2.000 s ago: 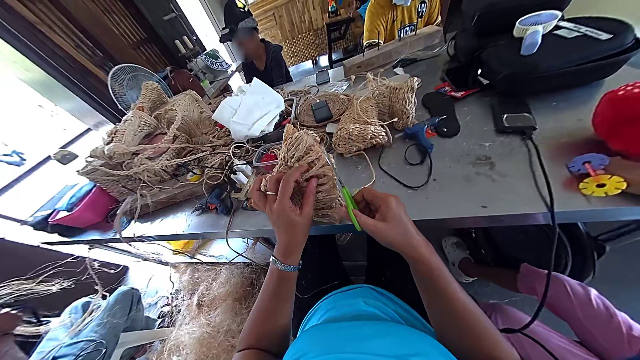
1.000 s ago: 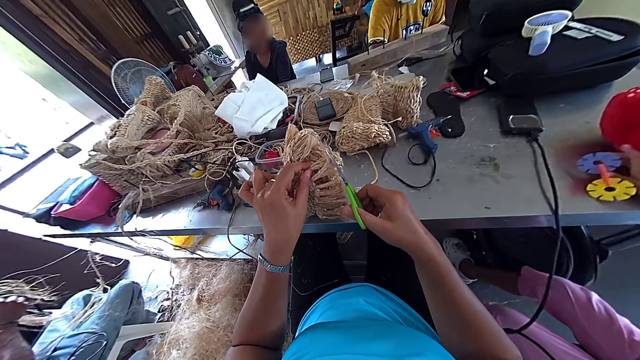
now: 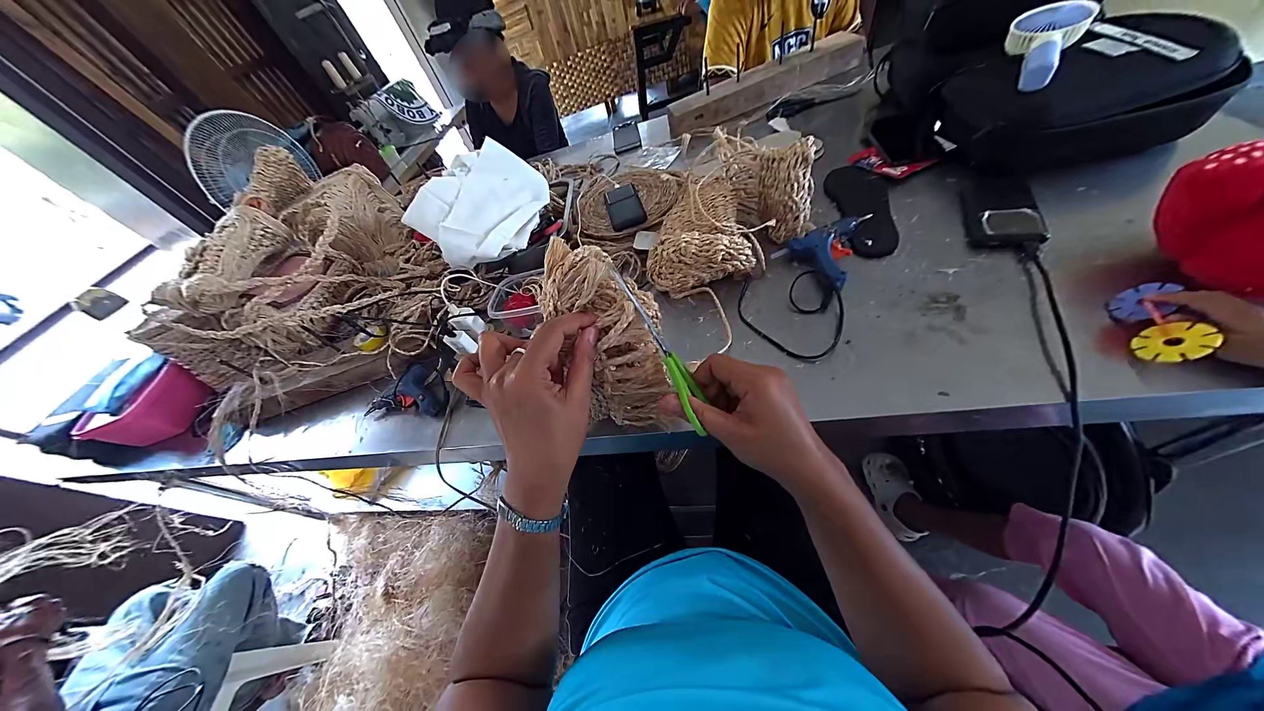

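Observation:
My left hand (image 3: 543, 395) pinches the left side of a woven natural-fiber piece (image 3: 627, 360) at the table's front edge. Green-handled scissors (image 3: 679, 380) are in my right hand (image 3: 750, 410), their blades pointing up and left across the top of the piece. Whether the blades touch the fiber is unclear. Behind stand more woven fiber pieces (image 3: 696, 242), and a coiled fiber mat (image 3: 592, 202) has a small black box (image 3: 624, 207) on it. A blue glue gun (image 3: 820, 247) lies to the right of them.
A large heap of braided fiber (image 3: 326, 257) and a white cloth (image 3: 484, 202) lie left on the metal table (image 3: 918, 336). A black case (image 3: 1086, 89) and black cable (image 3: 1062, 346) are right. Another person's hand (image 3: 1224, 321) holds plastic discs. Loose fiber (image 3: 405, 592) lies below.
The scissors have swung from beside the right edge of the woven piece to lean up and left over it. My left hand stays on the piece.

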